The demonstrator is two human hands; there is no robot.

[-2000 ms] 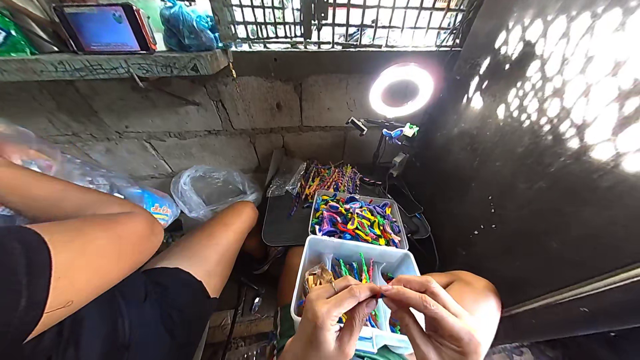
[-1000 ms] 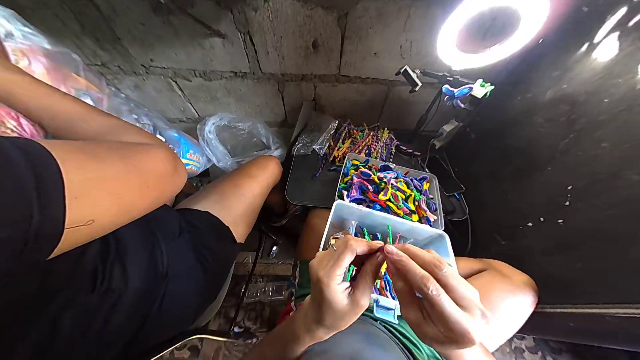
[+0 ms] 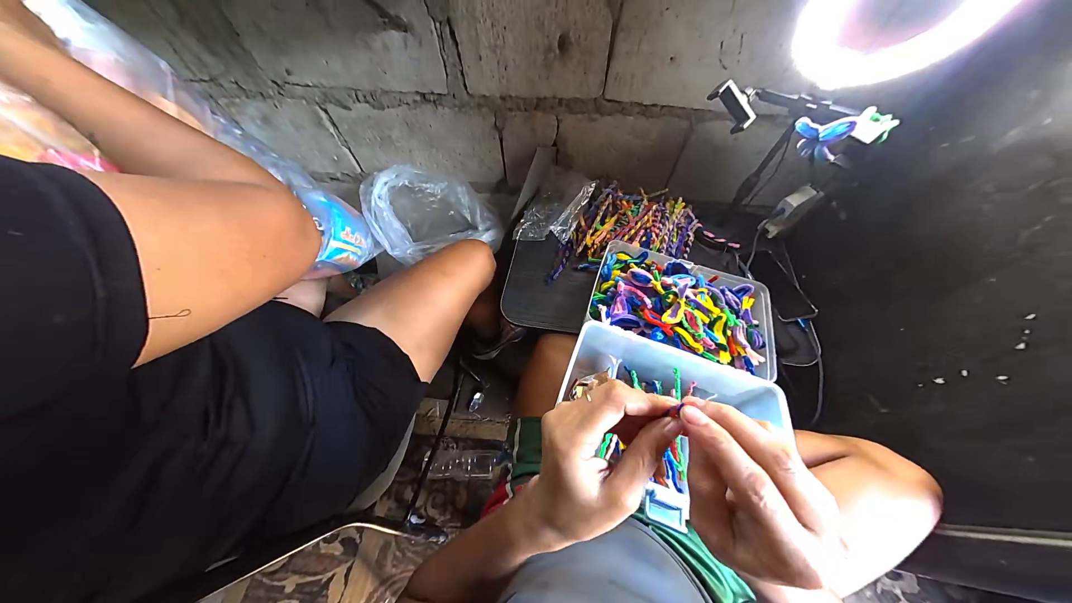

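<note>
My left hand (image 3: 599, 461) and my right hand (image 3: 758, 486) meet at the fingertips, pinching a small dark twisted piece (image 3: 675, 410), mostly hidden by the fingers. Both are above a pale plastic box (image 3: 766, 400) on my lap, which holds twisted colored strands, green, blue and red. Against its far side stands a clear plastic container (image 3: 766, 335) heaped with looped multicolored fuzzy pieces (image 3: 678, 306). Beyond it, a pile of twisted multicolored strands (image 3: 632, 222) lies on a dark surface.
A person in black shorts (image 3: 251, 444) sits close at the left. Clear plastic bags (image 3: 423, 213) lie by the block wall. A lit ring light (image 3: 888, 50) with a phone clamp (image 3: 735, 106) stands at the upper right, beside a dark panel (image 3: 955, 335). Cables run right of the boxes.
The view has tilted down and shifted left. Both hands remain together over the near box, fingertips still pinching a small piece.
</note>
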